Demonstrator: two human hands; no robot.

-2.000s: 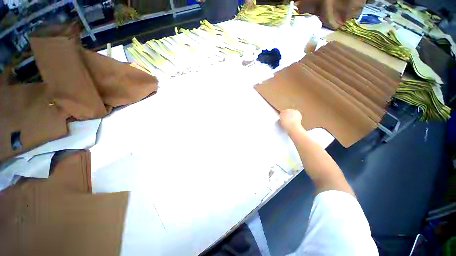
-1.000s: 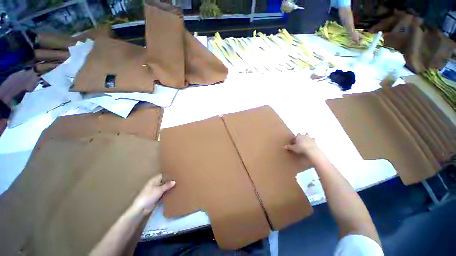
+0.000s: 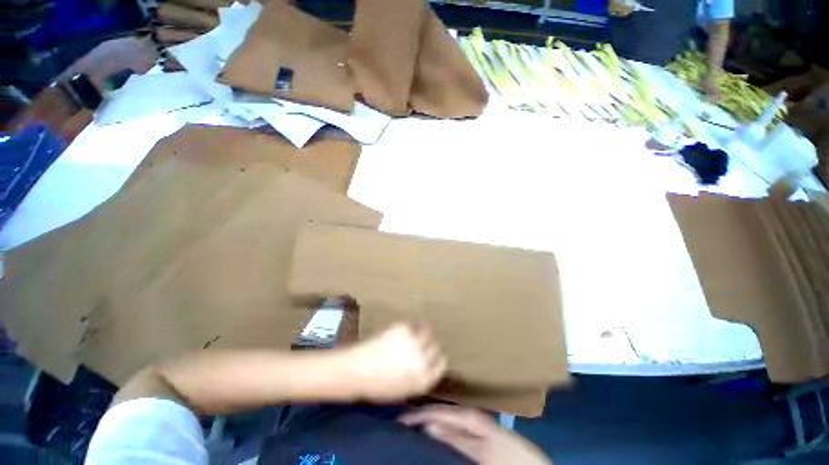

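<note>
A large brown bag panel lies at the table's near edge, with its duller side up and a notch at its left. A slightly redder brown layer shows under its near edge. My left hand is curled closed on the panel's near left part, fingertips hidden and slightly blurred. My right hand is low at the near edge, just below the panel, partly cut off by the picture's bottom; its fingers are unclear. Fanned brown panels lie at the left. An overlapped row of brown panels lies at the right.
Folded brown pieces rest on white papers at the far left. Yellow and white strips line the far side, near a dark bundle. Another person's arm reaches over yellow pieces. The apron is below.
The view has turned right. The panel, held at both sides with its seam showing, now shows its duller side. My left hand has moved onto its near part; my right hand has dropped to the near edge.
</note>
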